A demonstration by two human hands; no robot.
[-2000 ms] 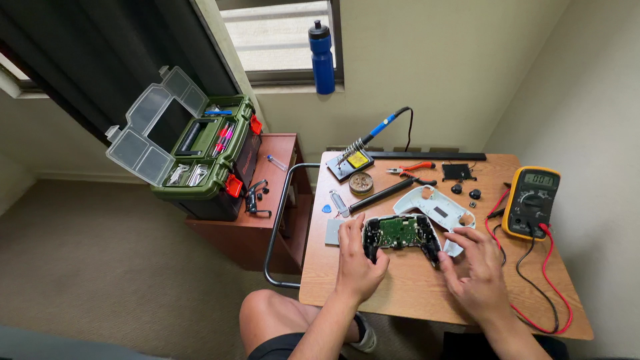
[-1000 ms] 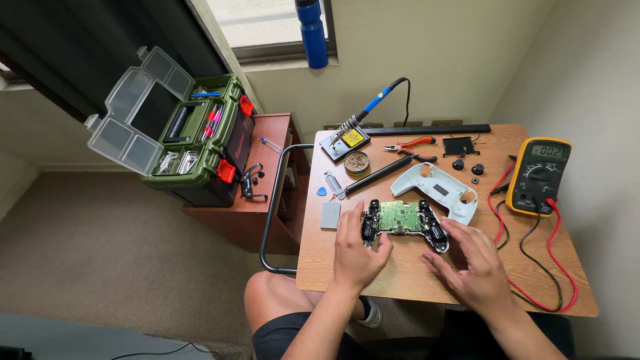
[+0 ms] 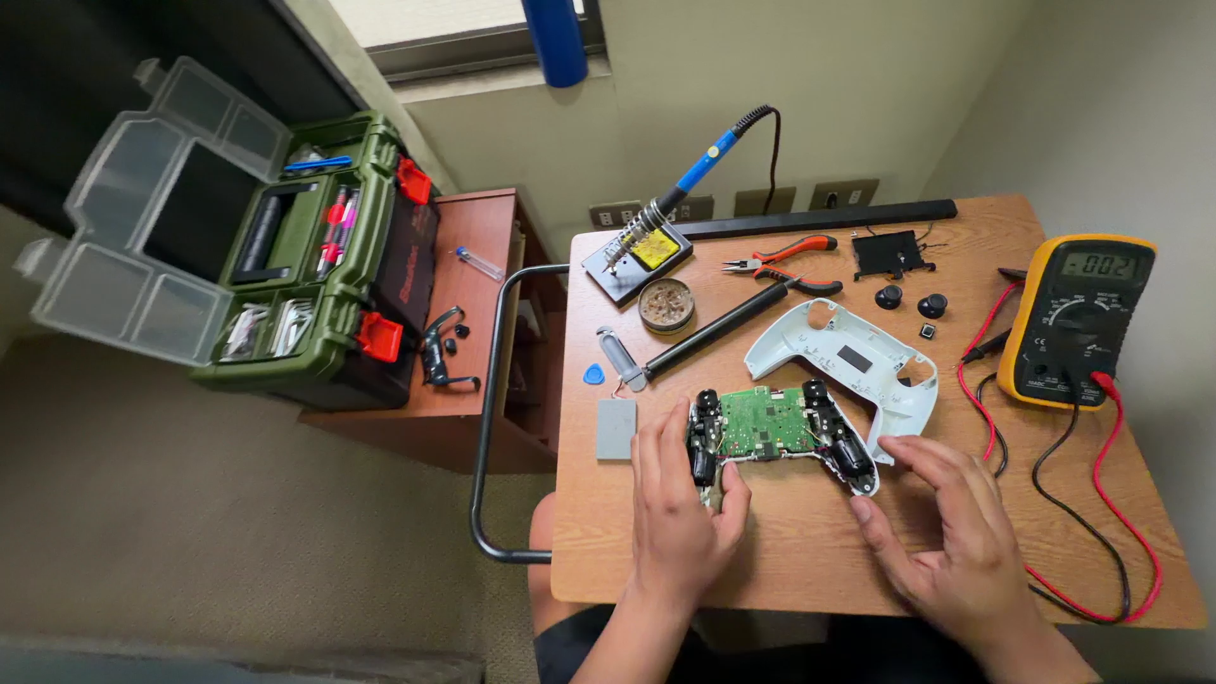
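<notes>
An opened game controller with a green circuit board (image 3: pixel 768 424) lies on the wooden table. My left hand (image 3: pixel 679 503) holds its left grip between thumb and fingers. My right hand (image 3: pixel 950 541) is beside the right grip, thumb and fingers apart, holding nothing. Behind the board lies the white controller shell (image 3: pixel 860 353). A grey battery pack (image 3: pixel 617 429) is left of my left hand, with a blue opening pick (image 3: pixel 594 373) above it. Two black thumbstick caps (image 3: pixel 910 300) and a black plastic frame (image 3: pixel 891 253) are farther back.
A soldering iron (image 3: pixel 703 171) rests in its stand near a round tin (image 3: pixel 667 304), pliers (image 3: pixel 784 264) and a black rod-shaped tool (image 3: pixel 717 332). At right stands a yellow multimeter (image 3: pixel 1078 318) with red and black leads. An open green toolbox (image 3: pixel 313 256) sits on a side cabinet (image 3: pixel 465 399).
Compared with two seconds ago, the opened controller lies separate from the white shell's middle, and my right hand has come away from the shell. The view has shifted closer over the table.
</notes>
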